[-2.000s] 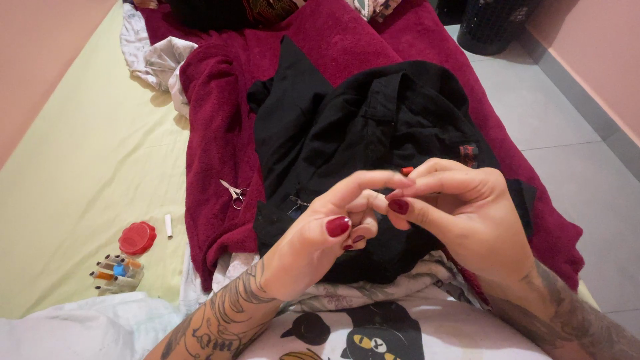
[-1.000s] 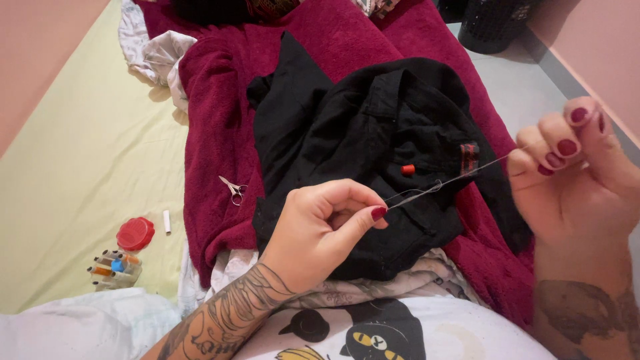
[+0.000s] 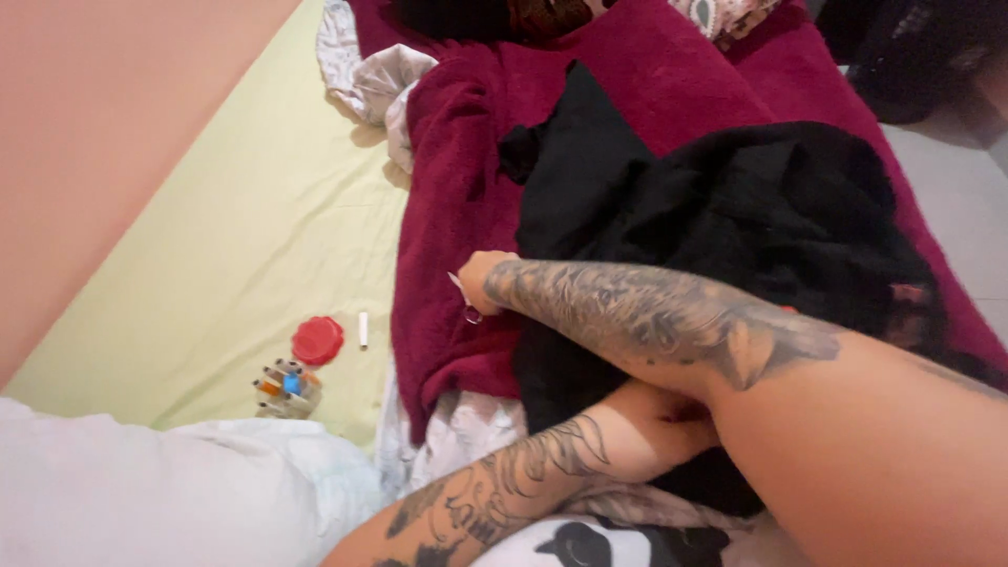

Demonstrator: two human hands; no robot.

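My right arm reaches across to the left, and my right hand (image 3: 483, 282) is at the small scissors (image 3: 469, 309) on the burgundy towel; its fingers are mostly hidden, so its grip cannot be told. My left hand (image 3: 669, 429) lies partly under my right forearm, over the black garment (image 3: 756, 205). Its fingertips and anything between them are hidden, and no thread can be made out. A bit of a small red-orange object (image 3: 788, 309) shows on the garment just past my right forearm.
On the pale yellow sheet at left lie a red scalloped lid (image 3: 317, 340), a small white stick-like item (image 3: 363, 330) and a cluster of small bobbins or spools (image 3: 288, 389). The burgundy towel (image 3: 441, 197) lies beneath the garment. A white pillow or cloth (image 3: 173, 480) is at lower left.
My right hand has moved from the right side, where it drew out a thread, across to the scissors at left. My left hand is now partly covered by my right forearm.
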